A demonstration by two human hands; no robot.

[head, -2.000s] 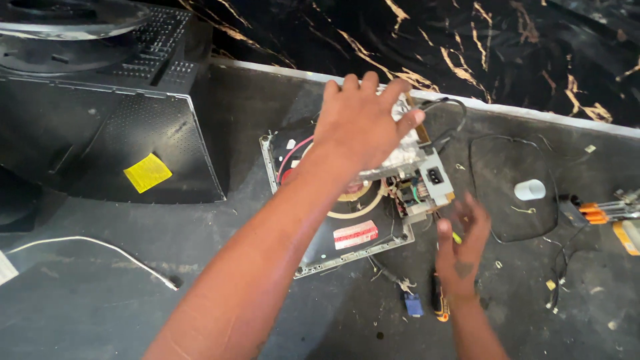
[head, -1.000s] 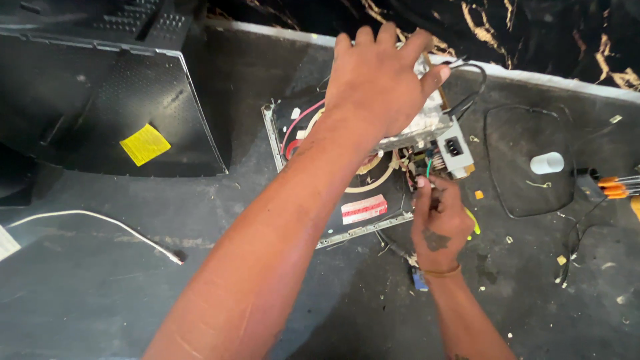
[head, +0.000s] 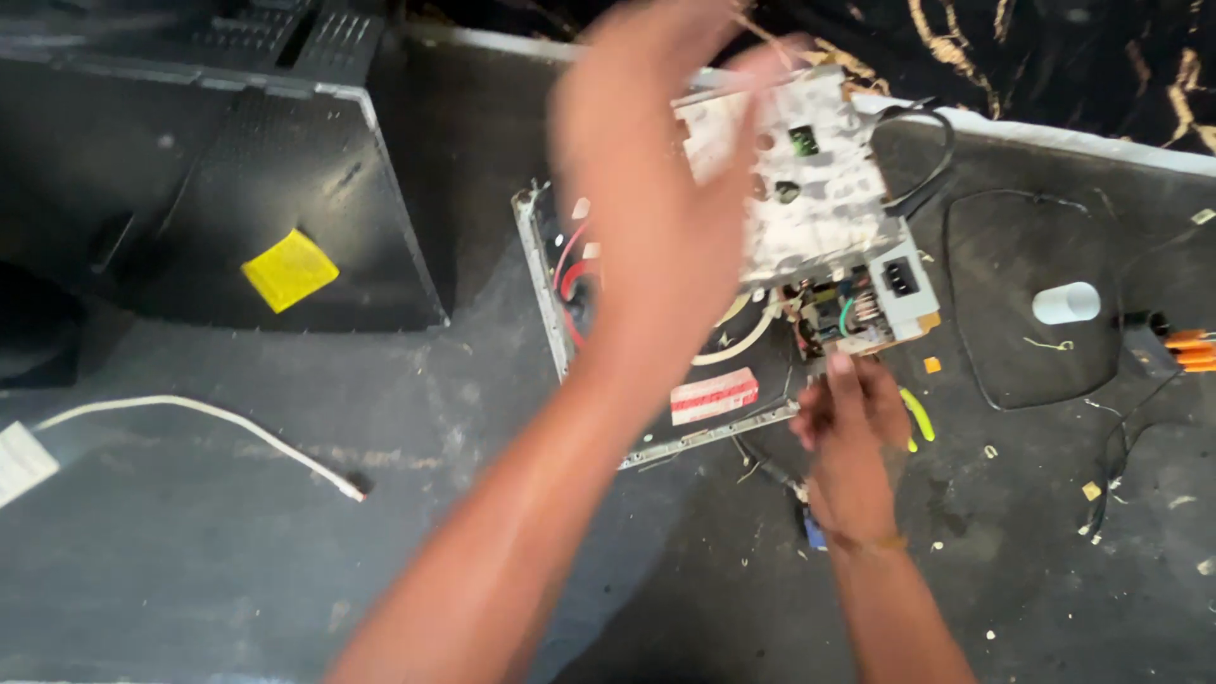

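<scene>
An opened monitor with a picture tube (head: 714, 397) lies on the dark table, a metal shield plate (head: 817, 209) and an exposed circuit board (head: 836, 313) on top of it. A power socket (head: 900, 276) sits in a grey panel at the board's right end. My left hand (head: 655, 142), blurred, is over the shield's left part; whether it touches is not clear. At the board's lower edge is my right hand (head: 850, 418), its fingers curled together; anything between them is hidden. Yellow-green handles (head: 918, 418) show just beside it.
At the left stands a black plastic monitor housing (head: 218, 190) with a yellow note (head: 291, 271). A white cable (head: 190, 404) lies below it. On the right are a black cable loop (head: 959, 351), a white cylindrical piece (head: 1066, 303) and orange-handled tools (head: 1192, 351). A blue connector (head: 814, 528) lies near my right wrist.
My left hand has shifted left off the shield's middle, showing more of the plate. My right hand came in to the board from the right and is now slightly lower at its edge.
</scene>
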